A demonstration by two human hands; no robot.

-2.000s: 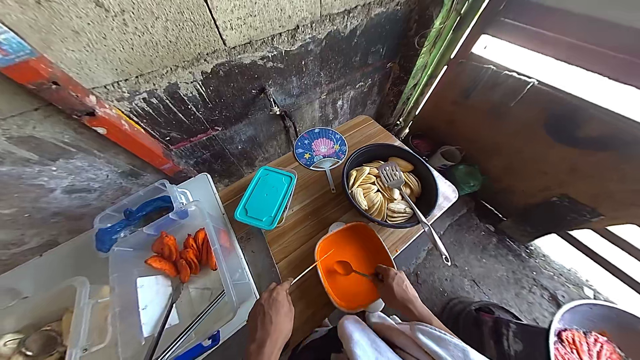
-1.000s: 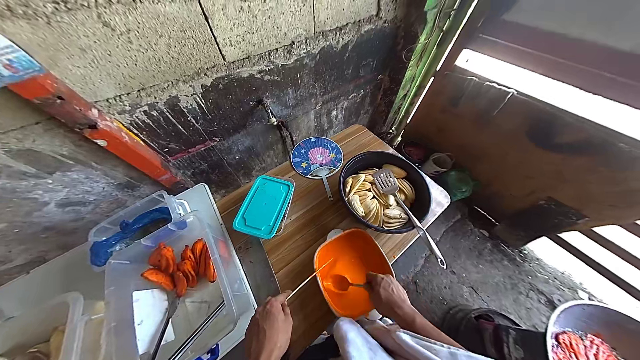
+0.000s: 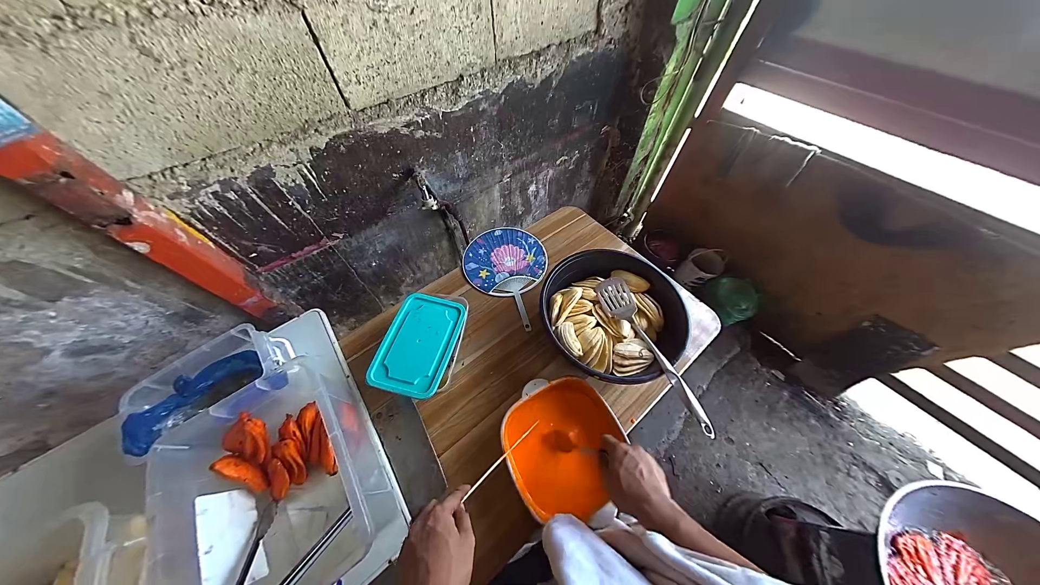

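My left hand (image 3: 439, 540) holds a thin wooden skewer (image 3: 500, 463), its tip over the near left part of an orange plastic bowl (image 3: 520, 406). The bowl contains orange liquid. At the bowl's right rim, my right hand (image 3: 638, 479) grips the handle of a spoon (image 3: 565, 441), whose head is dipped in the liquid. Behind the bowl stands a round black pan (image 3: 686, 325) with many peeled, flattened banana pieces (image 3: 593, 337). A slotted metal spatula (image 3: 619, 299) lies on them, its handle over the pan's rim. A white cloth (image 3: 581, 552) lies below the bowl.
On the wooden table (image 3: 487, 333) are a teal-lidded container (image 3: 417, 345) and a round hand fan (image 3: 505, 262). At left, a clear plastic box (image 3: 357, 471) has orange-coated pieces (image 3: 280, 451) and tongs (image 3: 317, 548). A metal basin (image 3: 934, 489) with reddish food stands at lower right.
The spoon's head has gone from showing on the surface to being mostly covered by the orange liquid. My left hand still holds the skewer over the bowl.
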